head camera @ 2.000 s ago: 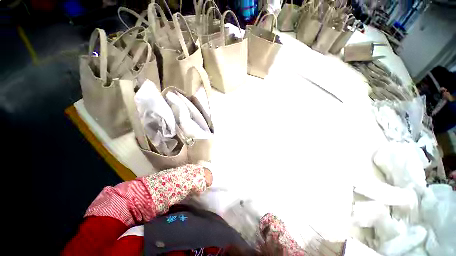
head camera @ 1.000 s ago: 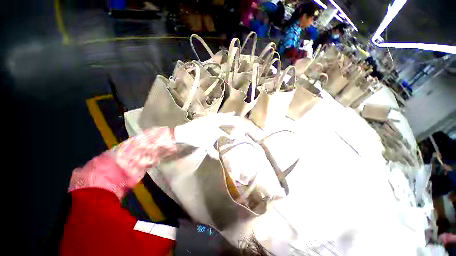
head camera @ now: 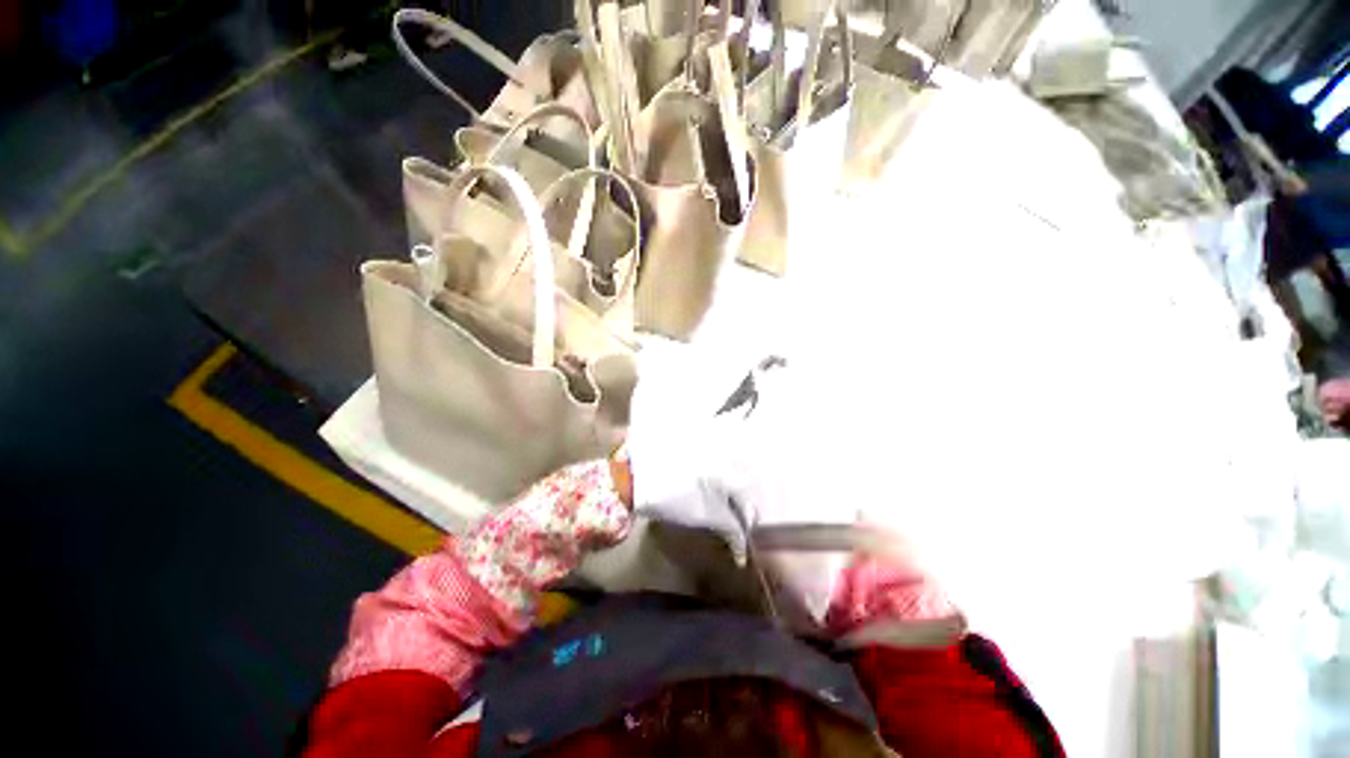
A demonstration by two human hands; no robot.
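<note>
A beige tote bag (head camera: 666,555) lies low in front of my apron, its top partly covered by bright white material (head camera: 711,481), which may be paper or my glove. My left hand (head camera: 647,462) is at the bag's left side, beyond the floral sleeve cover; its white glove blends into the white glare, so its fingers cannot be made out. My right hand (head camera: 874,551) is a pale blur at the bag's right side, and its fingers cannot be made out either. A thin beige strip, perhaps a handle, runs beside it.
Beige bags with raised handles (head camera: 496,378) stand in rows at the left and far side of the white table (head camera: 1022,430). Flat beige pieces (head camera: 1162,148) lie far right. White crumpled material (head camera: 1318,592) and a stack (head camera: 1173,693) are at the right edge. Dark floor lies left.
My left arm has drawn back from the standing bags toward my body. My right sleeve has come into view. The paper-filled bag in front is no longer seen as before; the view has shifted.
</note>
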